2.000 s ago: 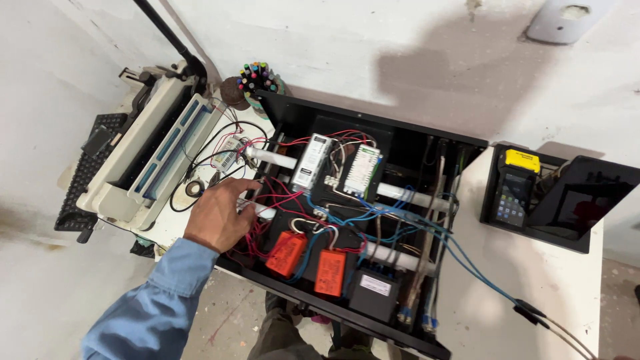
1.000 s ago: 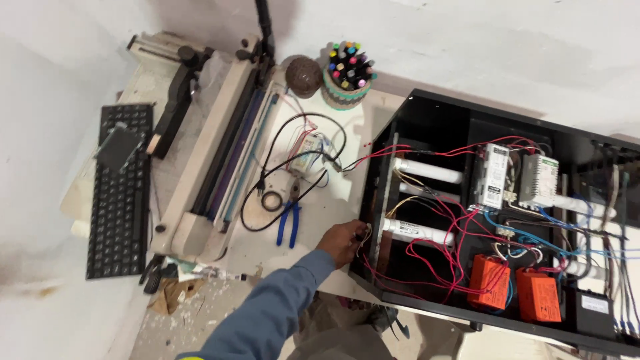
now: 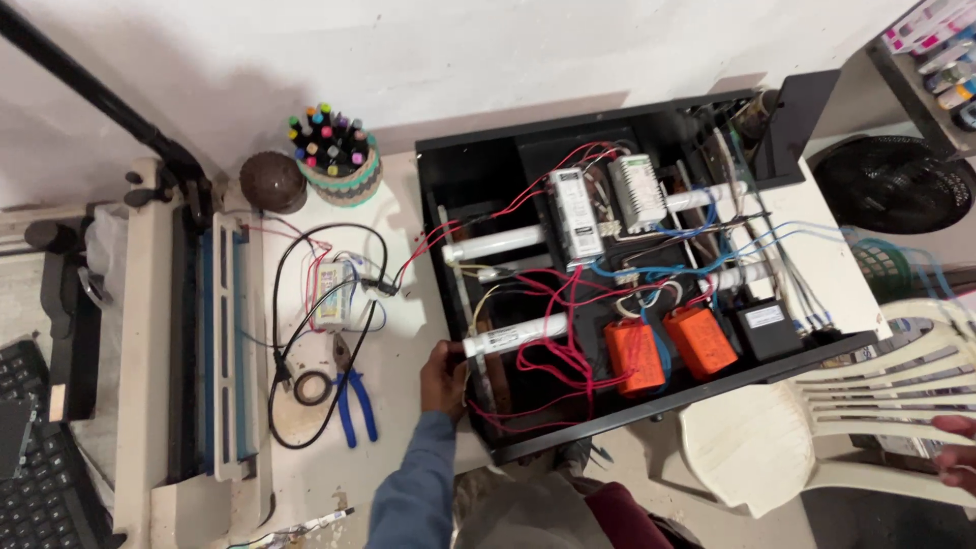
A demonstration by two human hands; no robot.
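My left hand (image 3: 444, 381) grips the left wall of an open black metal case (image 3: 595, 438), beside the capped end of a white tube (image 3: 518, 335); its fingertips are partly hidden. Red, blue and white wires run through the case, among a silver driver box (image 3: 576, 217), a white power supply (image 3: 639, 191), two orange modules (image 3: 635, 356) (image 3: 699, 343) and a black block (image 3: 765, 328). Red wires lead left to a small labelled module (image 3: 333, 293) on the table. At the right edge, fingers of what appears to be my right hand (image 3: 957, 454) are spread, with nothing visible in them.
Blue-handled pliers (image 3: 356, 400), a tape roll (image 3: 313, 387) and a black cable (image 3: 274, 320) lie left of the case. Behind them stand a marker holder (image 3: 343, 175) and brown round object (image 3: 273, 181). A paper cutter (image 3: 152, 328) is farther left; a white plastic chair (image 3: 747, 442) stands right.
Fingers have come into view at the right edge. My left hand has moved from over the wires, two seconds ago, to the case's left wall. The view has shifted considerably.
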